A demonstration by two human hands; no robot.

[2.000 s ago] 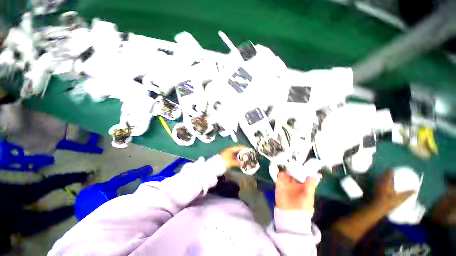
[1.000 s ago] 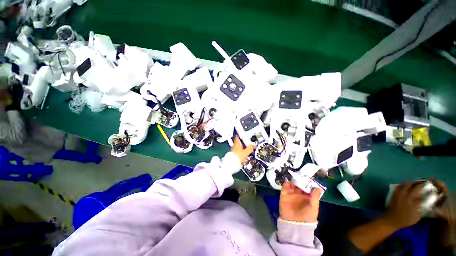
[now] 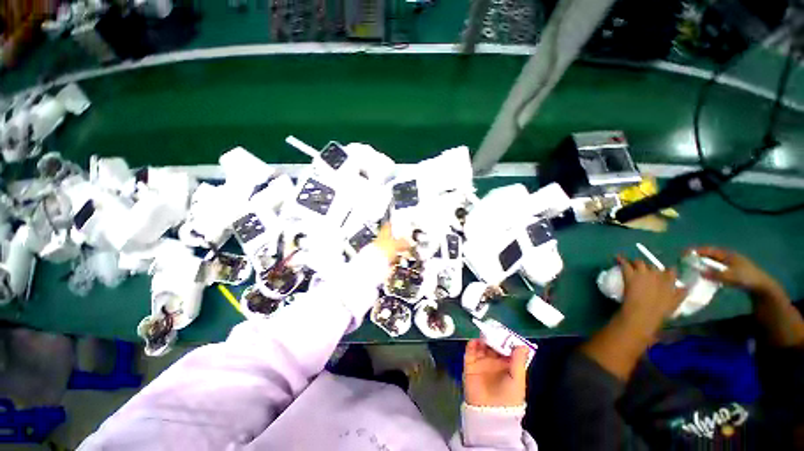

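Note:
White PTZ cameras with black lens panels lie piled along the green bench. Their open round base housings face me and show wiring and dark boards inside. My left hand reaches into the pile, on or beside a camera above the open housings; the sleeve partly covers it, and its grip cannot be told. My right hand holds a white adhesive tube with a magenta stripe near the bench's front edge, its tip pointing up and left.
A neighbour's hands hold a white part at the right. A black and silver box, a yellow patch and a thick black tool lie behind. A grey upright crosses the green belt.
The view has swung, shifting the pile left. My left hand has moved from the front housings further into the pile. My right hand has drawn the tube clear of the housings.

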